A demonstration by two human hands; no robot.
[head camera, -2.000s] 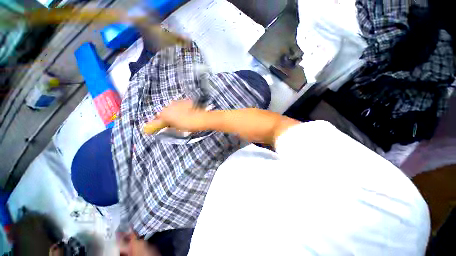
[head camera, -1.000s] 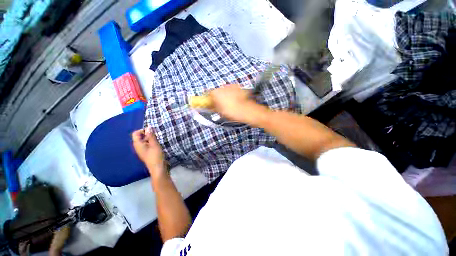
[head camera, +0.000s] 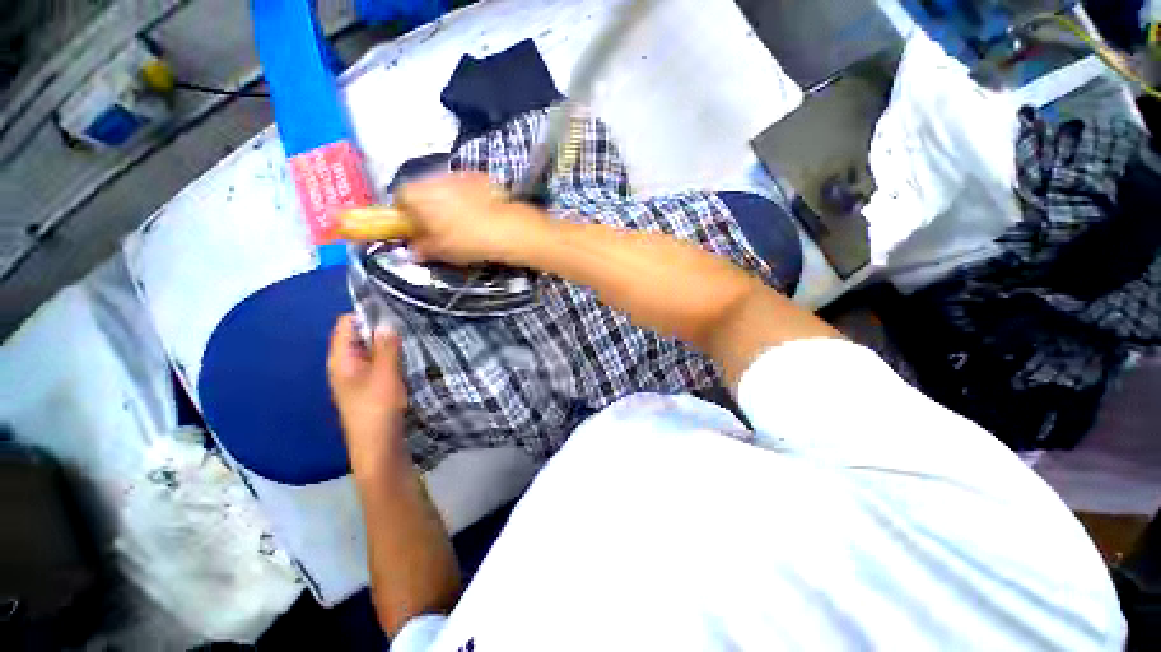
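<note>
The black-and-white plaid garment (head camera: 637,338) lies over the navy padded board (head camera: 274,376), with a plain dark part (head camera: 503,83) beyond the board's far side. My right hand (head camera: 465,219) grips the tan wooden handle of the steam iron (head camera: 446,283), which rests over the garment's left part; its silvery rim shows. My left hand (head camera: 367,369) pinches the garment's left edge, just nearer to me than the iron. Its fingertips are partly blurred. A grey hose rises from the iron.
A blue long box with a red label (head camera: 331,191) lies behind the board. At the right are a grey metal rest plate (head camera: 828,159), a bunched white cloth (head camera: 942,159) and a dark plaid garment pile (head camera: 1044,293). A white-covered table (head camera: 688,64) lies underneath.
The iron and my right hand have moved left toward the garment's edge. The garment lies differently, with its far part narrower and bunched. My left hand stays by the left edge.
</note>
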